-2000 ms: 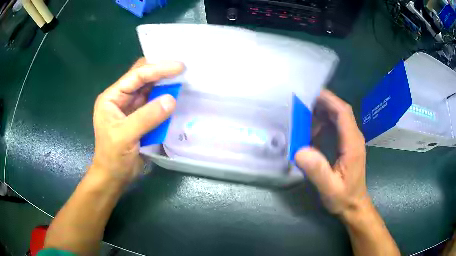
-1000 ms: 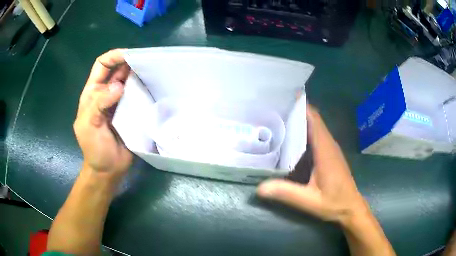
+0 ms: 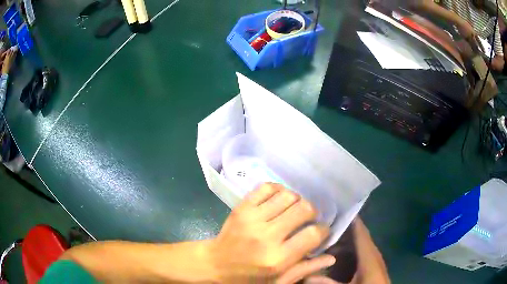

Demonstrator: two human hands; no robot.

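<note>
An open white retail carton sits slanted in the middle, its long back flap raised and its side flap standing at the left. A rounded, whitish translucent appliance lies inside, with small dark marks at its left end. My left hand reaches across the carton's front wall, fingers curled over the appliance and covering much of it; its fingertips' hold is hidden. My right hand is at the carton's right end, holding it, partly hidden and cut off by the lower edge.
A blue parts bin with a tape roll stands beyond the carton. A black electronic unit with papers is beyond right. A blue and white carton is at right. A red stool is lower left. People show at the upper edges.
My left hand has left the carton's left side and moved over its front into the opening. The carton appears turned clockwise and the view has shifted left.
</note>
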